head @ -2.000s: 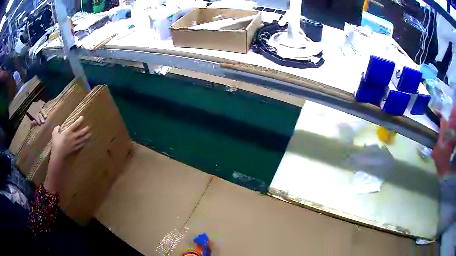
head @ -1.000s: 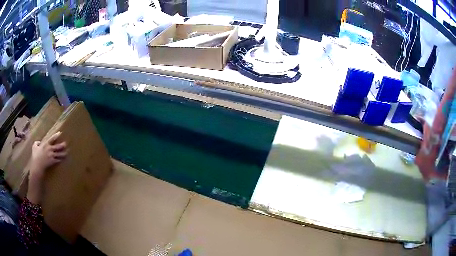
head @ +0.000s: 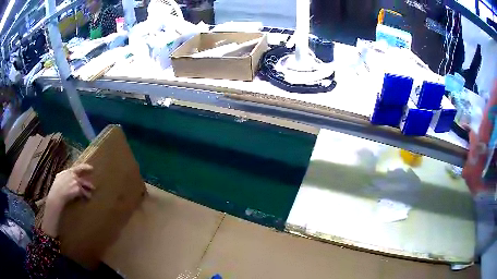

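Note:
Neither of my hands is in view. Nearest in front is the brown cardboard bench cover (head: 250,248). A small blue piece, likely of the tape dispenser (head: 217,277), shows at the bottom edge, mostly cut off. On the left, another person's hand (head: 71,188), with a dotted dark sleeve, holds a bundle of flat cartons (head: 111,185) upright on the bench. More flat cartons (head: 38,161) stand tilted behind that arm.
A green conveyor surface (head: 218,158) runs behind the bench. A pale board (head: 349,218) lies right, with thin whitish film and a yellow item. The raised shelf (head: 349,98) holds an open box (head: 212,68), white stand (head: 301,54) and blue blocks (head: 393,98). Metal posts rise left and right.
The view has shifted, leaving the blue dispenser almost out at the bottom. The other person's front bundle is separate from the cartons behind, and their second hand no longer shows.

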